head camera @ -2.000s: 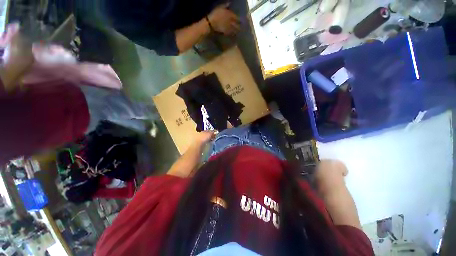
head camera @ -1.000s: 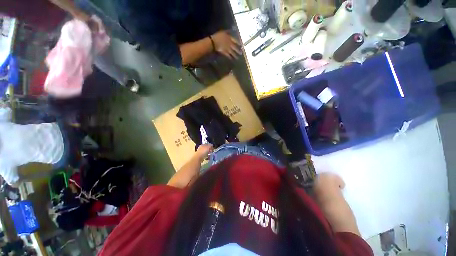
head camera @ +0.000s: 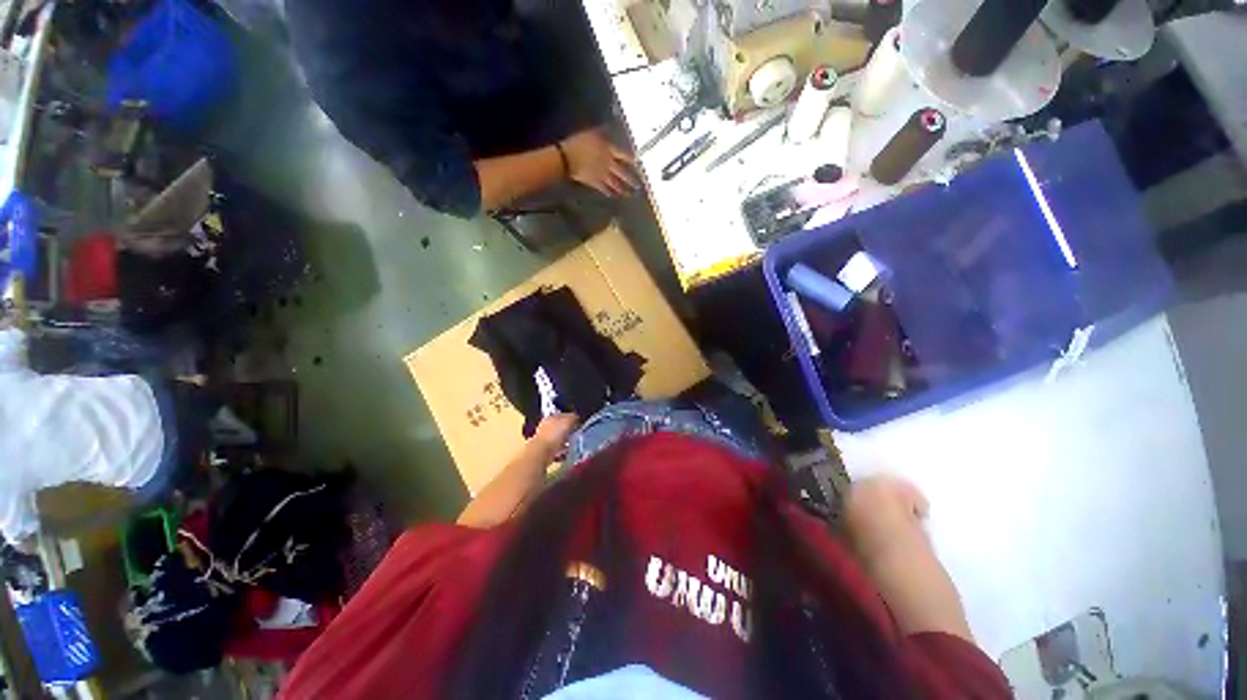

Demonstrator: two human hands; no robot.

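Black fabric pieces (head camera: 554,349) lie on a brown cardboard box (head camera: 451,397) in front of my body. A narrow white patterned lace strip (head camera: 547,391) shows at their near edge. My left hand (head camera: 553,435) is at that near edge, touching or very close to the lace; its fingers are too small and blurred to show a grip. My right hand (head camera: 889,503) is at the left edge of a white table (head camera: 1039,479), with its fingers not clearly visible.
A blue plastic bin (head camera: 985,274) with dark cloth stands at the white table's far side. Beyond it, another table holds a machine (head camera: 773,62), thread cones (head camera: 908,145) and snips (head camera: 688,156). Another person's hand (head camera: 599,162) is near its edge. A person in white (head camera: 82,424) is at far left.
The view has shifted, bringing more of the far machine and thread cones into sight. The person with pink cloth is gone from the left. My hands stay in about the same places.
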